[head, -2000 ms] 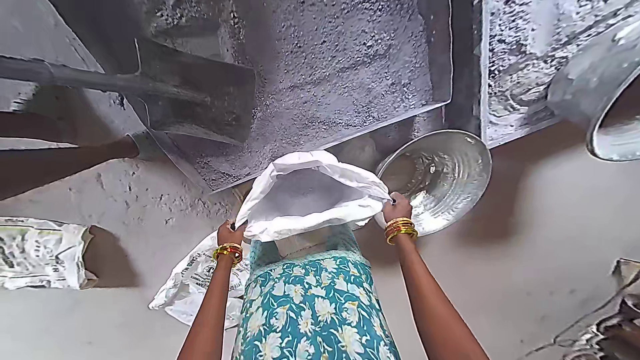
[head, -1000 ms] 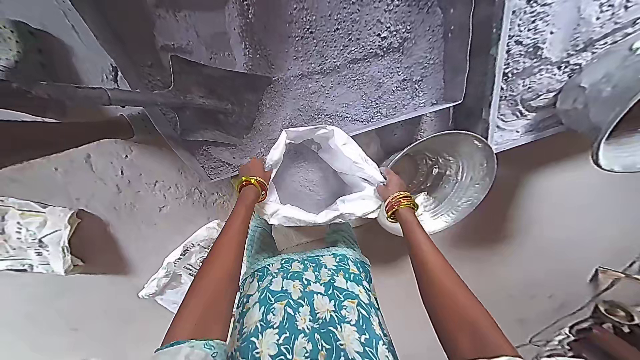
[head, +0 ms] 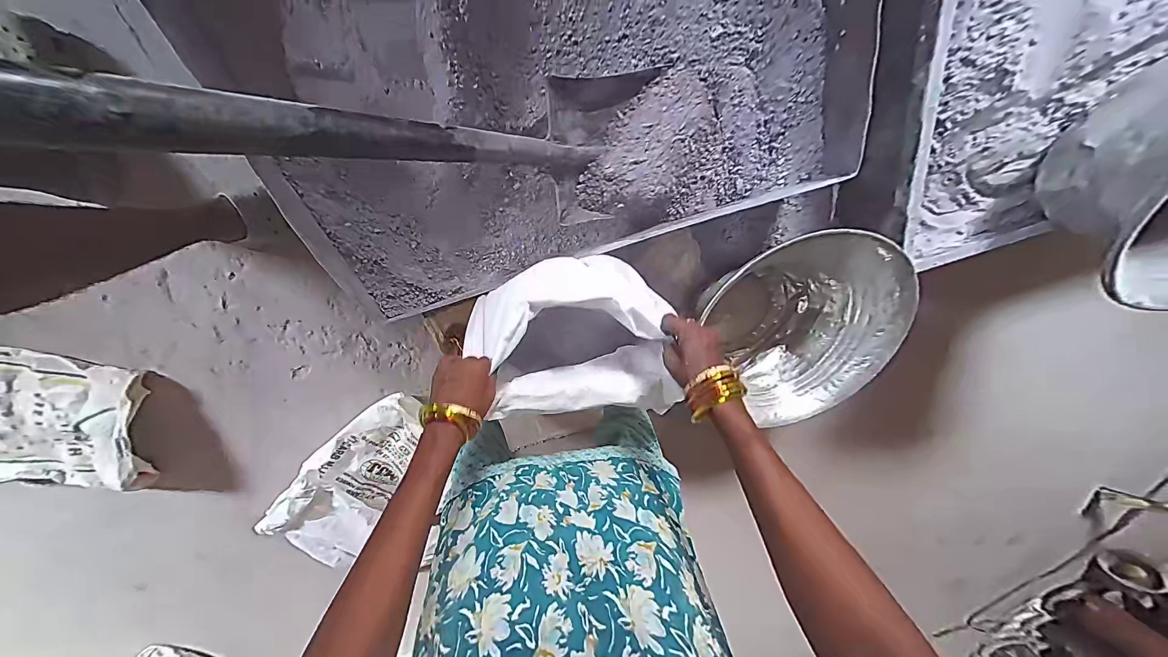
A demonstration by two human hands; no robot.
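Note:
A white woven sack (head: pixel 598 381) hangs with its mouth held wide between my hands, grey powder visible inside. My left hand (head: pixel 463 383) is closed on the left side of its rim, and my right hand (head: pixel 693 351) grips the right side. Just beyond the sack lies a large metal tray (head: pixel 365 297) of grey powdery material. A shovel (head: pixel 365 132) reaches in from the left, its blade in the material. Beside my right hand a round metal basin (head: pixel 821 319) leans tilted against the tray's edge.
A co-worker's arm or leg (head: pixel 119 242) shows at the left. Printed sacks lie on the floor, one (head: pixel 351 474) by my left forearm and another (head: pixel 64 420) at the far left. A second tray (head: pixel 976 246) and another metal vessel (head: pixel 1104 173) stand at the right, with clutter (head: pixel 1049 602) at the lower right.
The shovel's blade has moved right, farther into the tray's material. The sack's mouth, seen rounder and wider one second ago, now looks flatter. Both hands have kept hold of its rim.

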